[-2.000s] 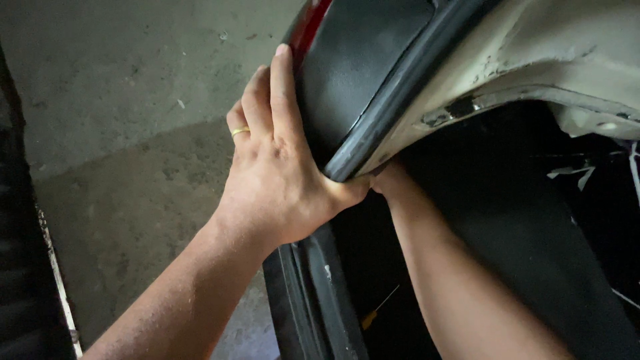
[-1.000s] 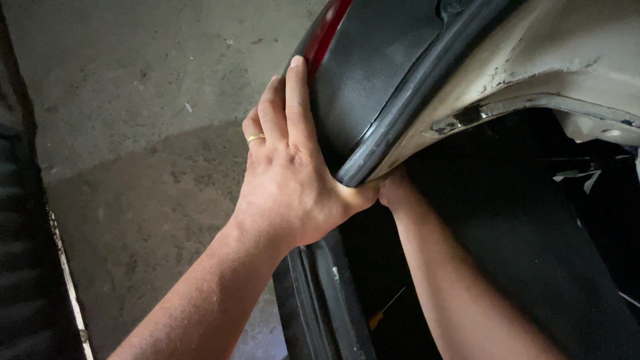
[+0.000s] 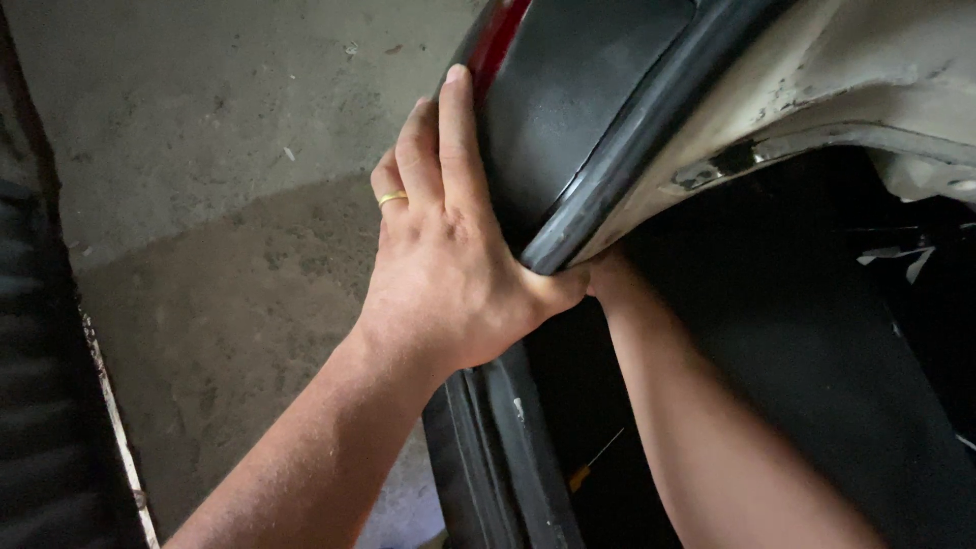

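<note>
My left hand (image 3: 457, 259), with a gold-coloured ring, lies over the outer side of a dark vehicle body corner (image 3: 572, 107). Its fingertips reach a red lamp strip (image 3: 497, 46), and its thumb hooks round the lower end of a black rubber seal (image 3: 595, 183). Inside the seal runs a worn, pale metal body frame (image 3: 770, 84). My right hand (image 3: 602, 273) reaches in behind that frame, beside the left thumb; its fingers are hidden, so what they touch or hold cannot be seen.
A black sill (image 3: 496, 450) runs below my left wrist. In the dark interior lies a thin tool with a yellow handle (image 3: 581, 478), probably a screwdriver. White strips (image 3: 900, 258) show at right. Stained concrete floor (image 3: 213, 137) is at left, beside a dark ribbed surface (image 3: 46, 396).
Both hands keep the same places on the body corner and behind the frame. Only the view has shifted slightly.
</note>
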